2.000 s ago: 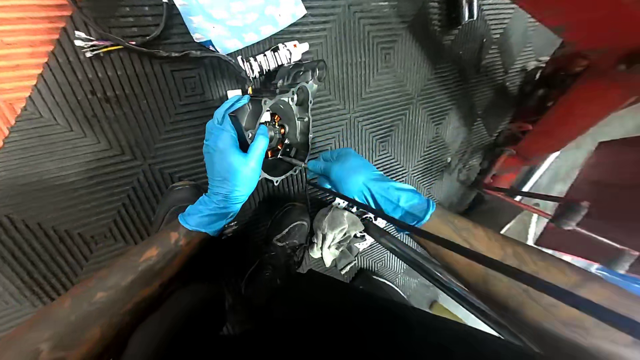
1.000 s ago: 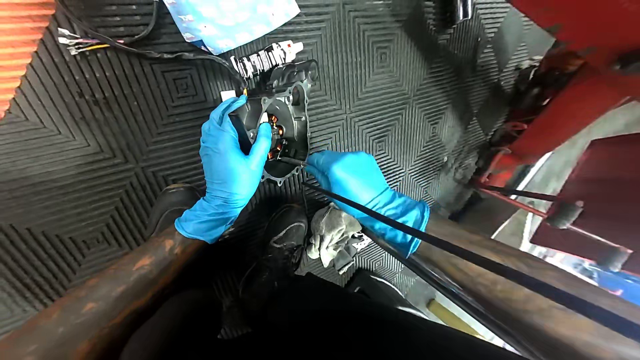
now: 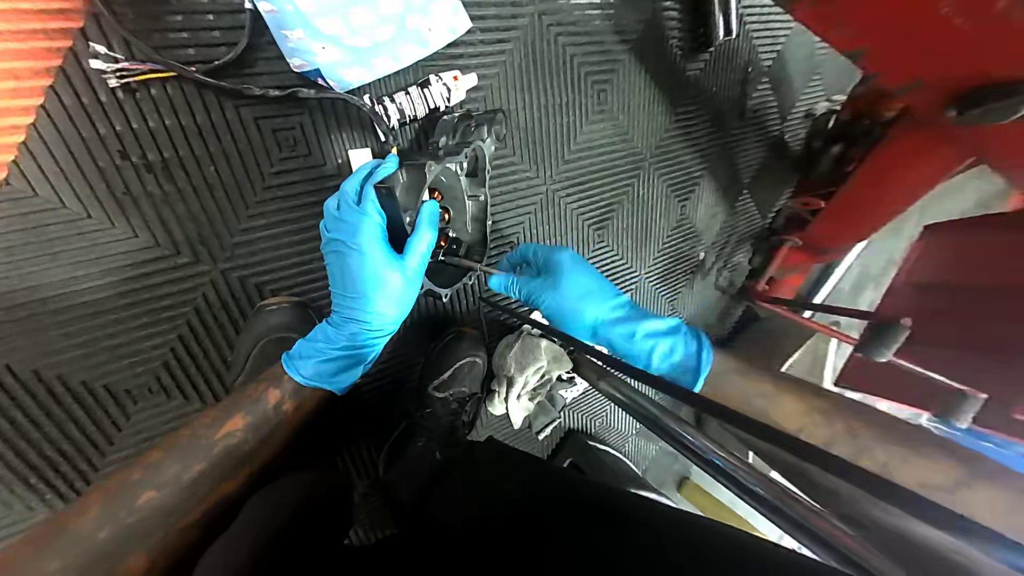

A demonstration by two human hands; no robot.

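Note:
A dark metal engine cover with a bolt-hole rim lies on the ribbed mat, and copper stator coils show inside it. My left hand, in a blue glove, grips the cover's left side, its thumb over the coils. My right hand, gloved too, pinches a thin metal rod, perhaps a tool's shaft, whose far end reaches into the cover below the coils. What its tip touches cannot be made out. A black cable with bare connectors runs from the cover's top to the upper left.
Above the cover lie a tube and a blue-and-white packet. A grey rag sits below my right hand, beside black shoes. A long black bar crosses the lower right. Red metal framework stands at the right.

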